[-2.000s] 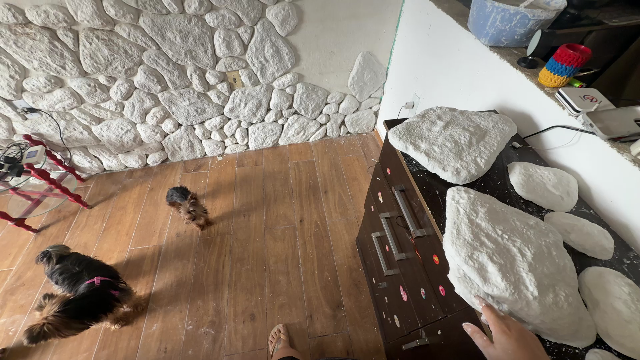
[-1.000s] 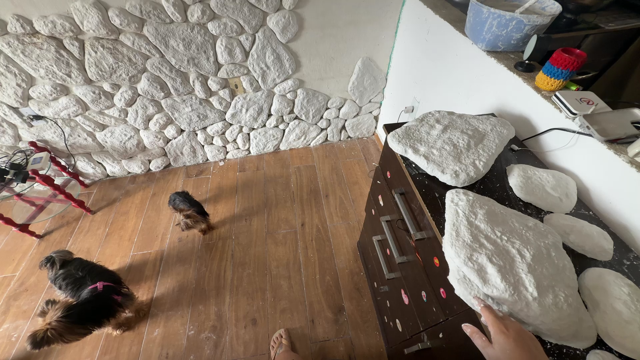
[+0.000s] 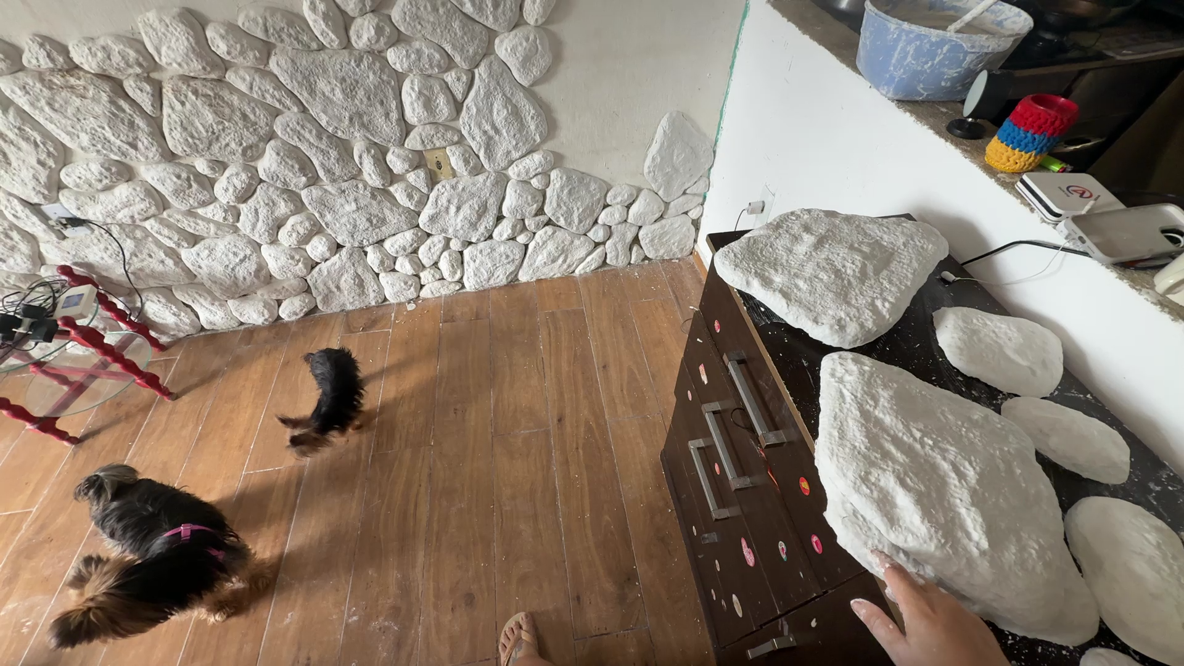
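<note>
My right hand [image 3: 925, 615] touches the lower left edge of a large white stone-shaped slab [image 3: 934, 490], its fingers spread and not wrapped around it. The slab lies flat on the black, white-specked top of a dark chest of drawers [image 3: 768, 518]. Behind it lies another large white slab [image 3: 832, 273]. Smaller rounded white pieces [image 3: 999, 351], [image 3: 1066, 438] rest along the wall side, with a bigger one [image 3: 1133, 564] at the right edge. My left hand is out of view.
Two small dogs [image 3: 157, 555], [image 3: 335, 398] stand on the wood floor left of my sandalled foot [image 3: 518, 638]. White stone cladding [image 3: 342, 203] covers much of the far wall. A blue plaster-smeared bucket [image 3: 934, 51] and a crocheted holder [image 3: 1031, 134] stand on the ledge. A red-legged table [image 3: 111, 356] is at left.
The smaller dog has turned about and now faces the stone wall. My right hand stays at the slab's edge, and the slabs have not moved.
</note>
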